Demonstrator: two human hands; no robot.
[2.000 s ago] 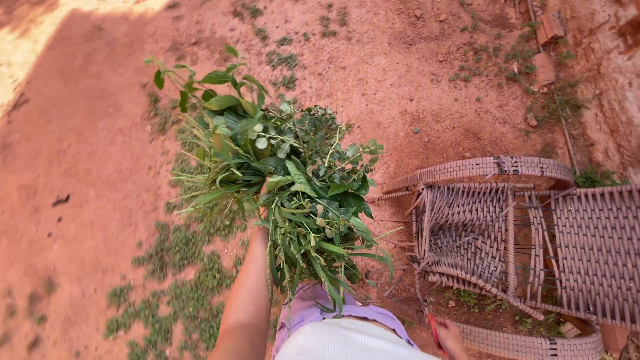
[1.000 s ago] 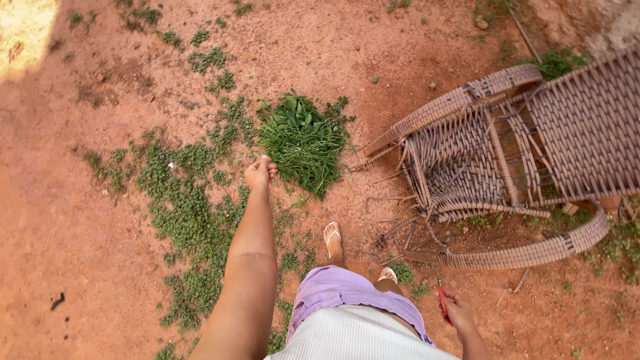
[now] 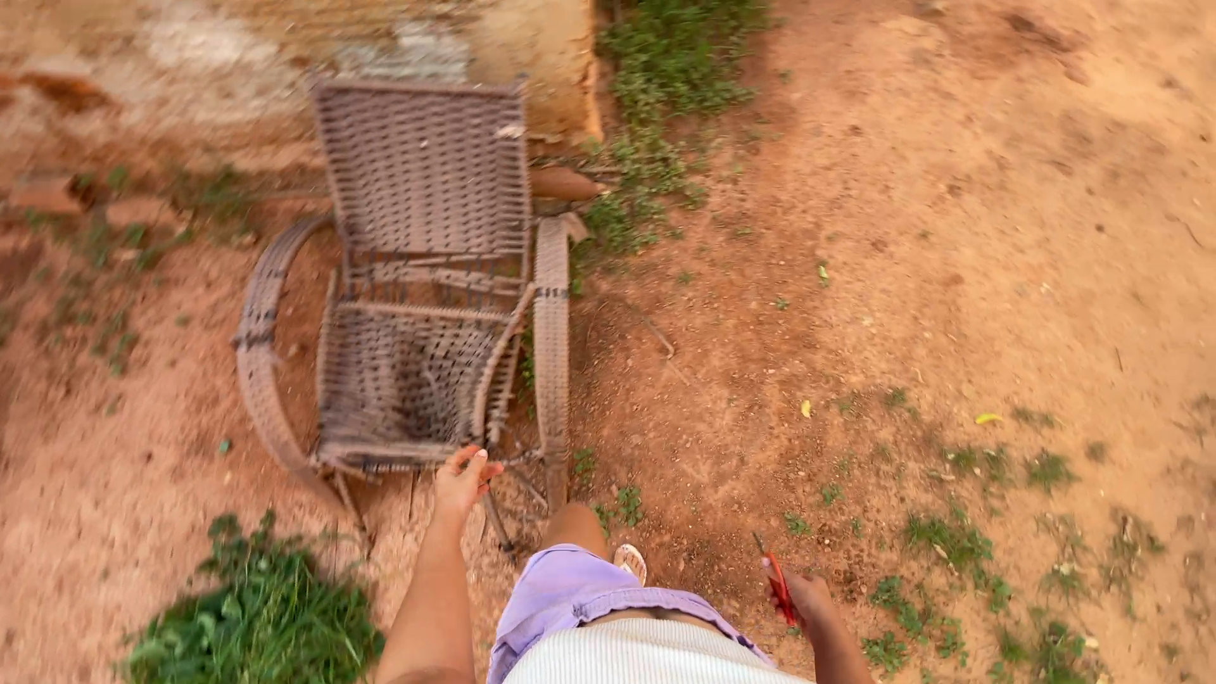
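Observation:
My left hand is held out with its fingers partly apart and nothing in them, in front of the seat edge of a worn woven wicker armchair; whether it touches the chair I cannot tell. The chair's seat weave sags and is broken. At the lower right, my right hand is closed around a red-handled cutting tool, its dark tip pointing up and away. A heap of cut green leaves and grass lies on the ground at the lower left.
Behind the chair stands a weathered, stained wall. Green weeds grow by the wall's corner, with smaller tufts in the reddish dirt at right. A broken tile or brick piece lies beside the chair back. My sandalled foot is near the chair.
The leafy bundle was in my left hand, then lay on the ground. My left hand has since moved over to the chair. The red tool stays in my right hand. The view has turned strongly.

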